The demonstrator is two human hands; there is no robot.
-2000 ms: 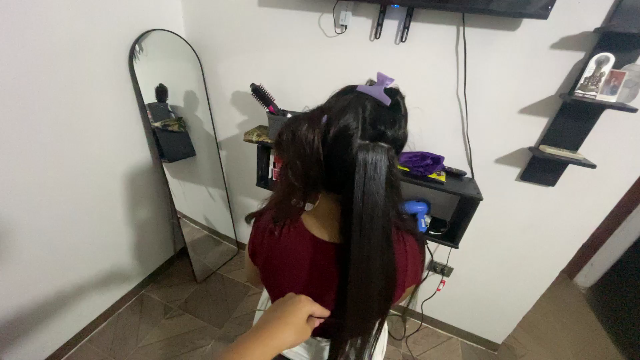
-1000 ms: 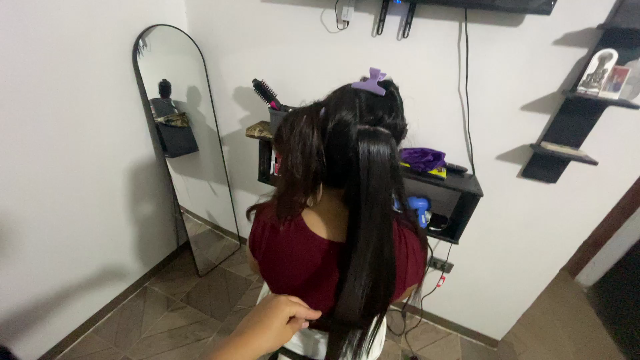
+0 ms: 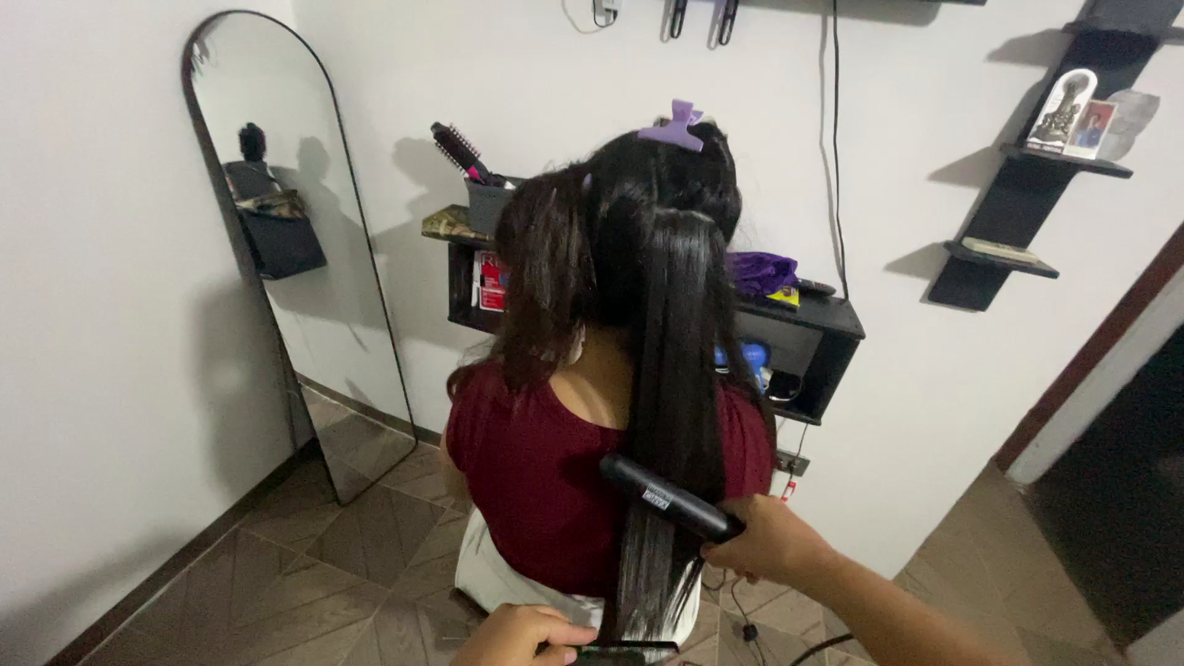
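Observation:
A person in a dark red top point(image 3: 546, 499) sits with their back to me, long dark hair point(image 3: 680, 370) hanging down. A lilac claw clip point(image 3: 678, 127) holds hair at the crown. My right hand point(image 3: 772, 546) grips a black hair straightener point(image 3: 671, 498), which lies across the straight section of hair at upper-back height. Below it, near the bottom edge, my left hand point(image 3: 532, 636) holds a dark comb point(image 3: 629, 650) at the lower part of that same section. The comb is partly cut off by the frame edge.
A black wall shelf point(image 3: 837, 319) beyond the person carries a round hairbrush point(image 3: 458, 153), a grey container point(image 3: 488, 205) and a purple cloth point(image 3: 763, 273). A blue hair dryer point(image 3: 751, 356) sits inside. An arched mirror point(image 3: 324, 277) leans at left. A cable point(image 3: 823, 647) runs near the floor.
My right hand has come into view with the straightener, now across the hair. My left hand has moved lower and to the right, and the comb shows in it.

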